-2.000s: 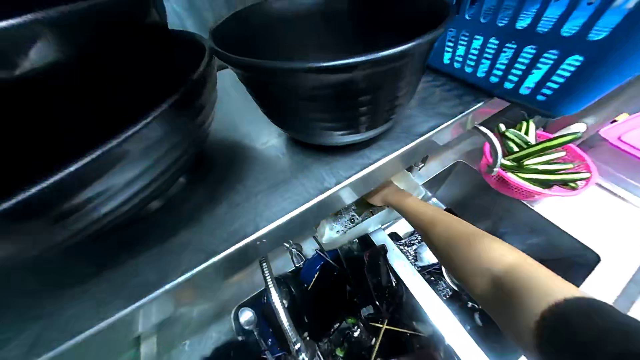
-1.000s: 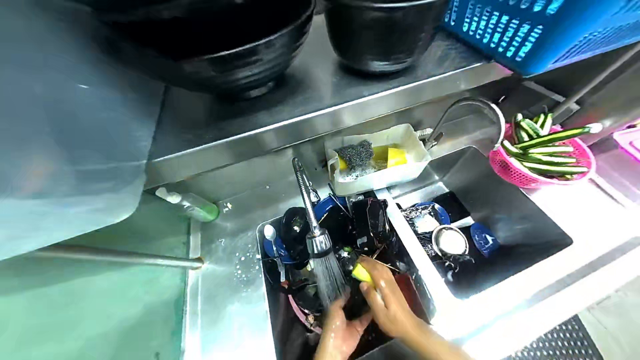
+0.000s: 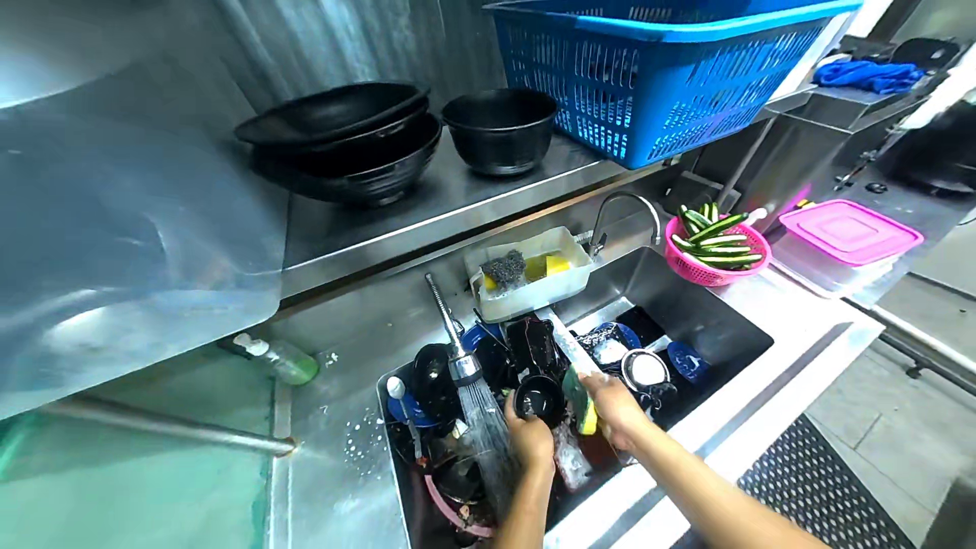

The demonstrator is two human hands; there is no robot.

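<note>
Over the left sink basin, my left hand grips a small black bowl by its side. Just to its right, my right hand holds a yellow and green scrub sponge, close to the bowl's rim; whether they touch is unclear. Water sprays from a spray faucet beside my left hand onto dark dishes in the left basin. A white spoon and a pink rim show among them. The right basin holds a white-rimmed round dish and blue dishes.
Behind the basins stands a white plastic container with a steel scourer and sponges. Black bowls and a blue basket occupy the shelf above. To the right are a pink colander of cut green vegetables and a pink-lidded box; a soap bottle lies left.
My right hand was at the white container two seconds ago; it then appears over the left basin with a yellow sponge. My left hand now holds the black bowl. The view has shifted widely.
</note>
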